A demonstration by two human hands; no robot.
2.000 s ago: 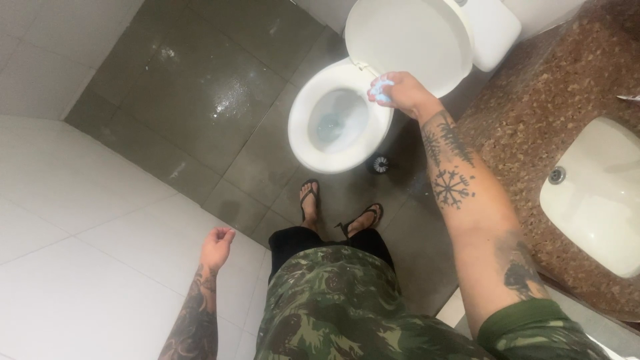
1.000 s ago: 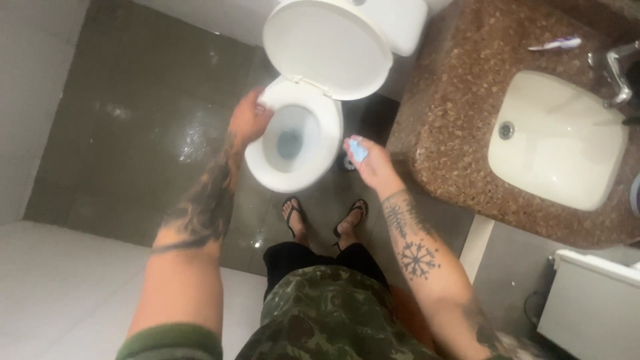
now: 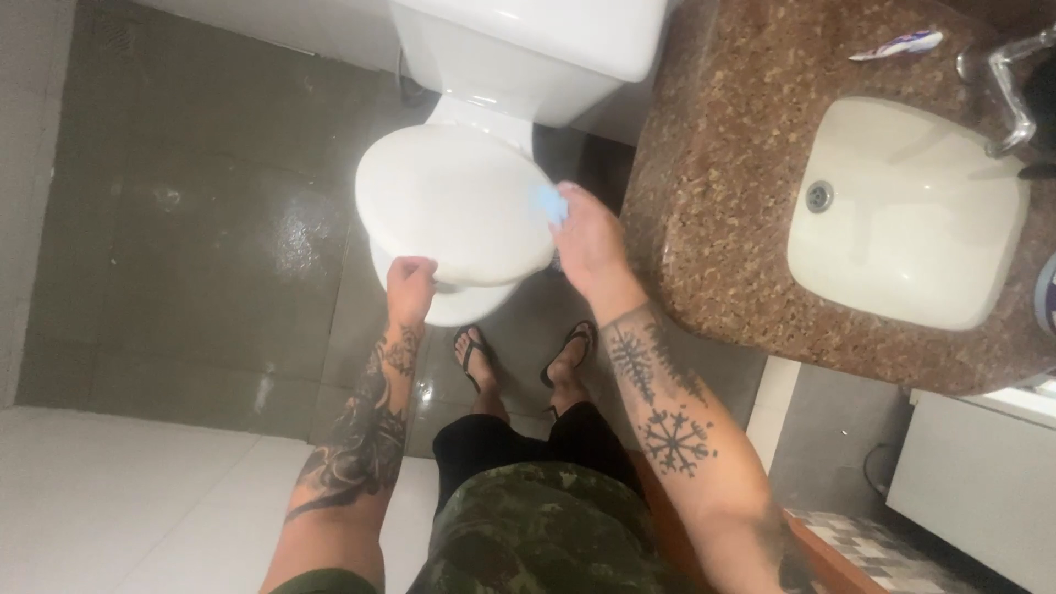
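A white toilet lid [image 3: 458, 198] hangs tilted over the toilet bowl [image 3: 462, 307], whose front edge shows below it. My left hand [image 3: 410, 289] has its fingers closed at the lid's lower left edge, gripping it. On the other side, my right hand [image 3: 587, 235] is at the lid's right edge with a small light-blue thing [image 3: 549, 204] between its fingers, perhaps a cloth or sponge; blur hides its exact kind. Whether the right fingers also touch the lid, I cannot tell. The white cistern [image 3: 528, 49] stands behind the lid.
To the right is a brown speckled stone counter [image 3: 718, 214] with a white sink [image 3: 907, 223], a chrome faucet [image 3: 1011, 99] and a toothpaste tube [image 3: 898, 46]. Grey floor tiles [image 3: 206, 223] with shiny patches lie left. A white cabinet [image 3: 973, 487] stands lower right.
The lid, raised against the cistern one second ago, has come down over the bowl. My left hand has moved from the seat's left side to the lid's edge. The right still holds the blue thing.
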